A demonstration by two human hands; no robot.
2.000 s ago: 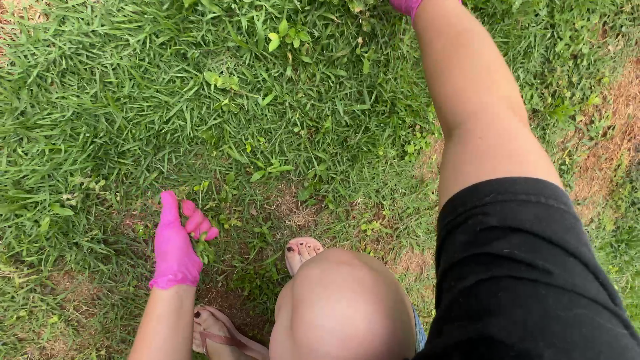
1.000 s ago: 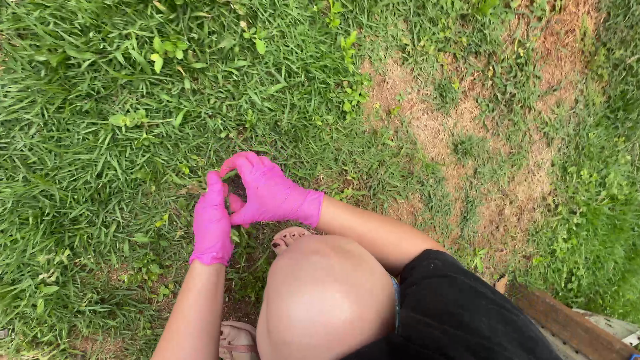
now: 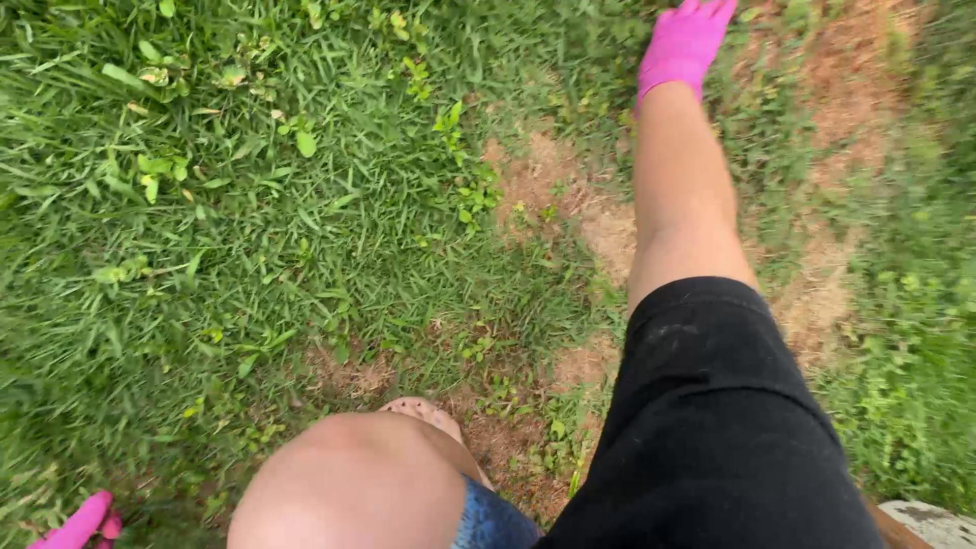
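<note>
My right hand (image 3: 686, 44), in a pink glove, reaches out over the grass at the top right, with its fingertips at the frame's upper edge; whether it holds anything does not show. My left hand (image 3: 82, 524), also in a pink glove, is low at the left corner and mostly cut off by the frame. It is near the grass, and its grip is hidden. Green grass (image 3: 305, 229) with small broad-leaved weeds (image 3: 451, 130) lies between the two hands.
My bent knee (image 3: 358, 480) and bare toes (image 3: 419, 408) are at the bottom. Patches of dry brown ground (image 3: 541, 179) run through the grass toward the right. A pale, rough-surfaced slab (image 3: 934, 524) shows at the bottom right corner.
A second ago both hands were together above the grass near my foot; now they are far apart, the right one stretched forward. The view has shifted.
</note>
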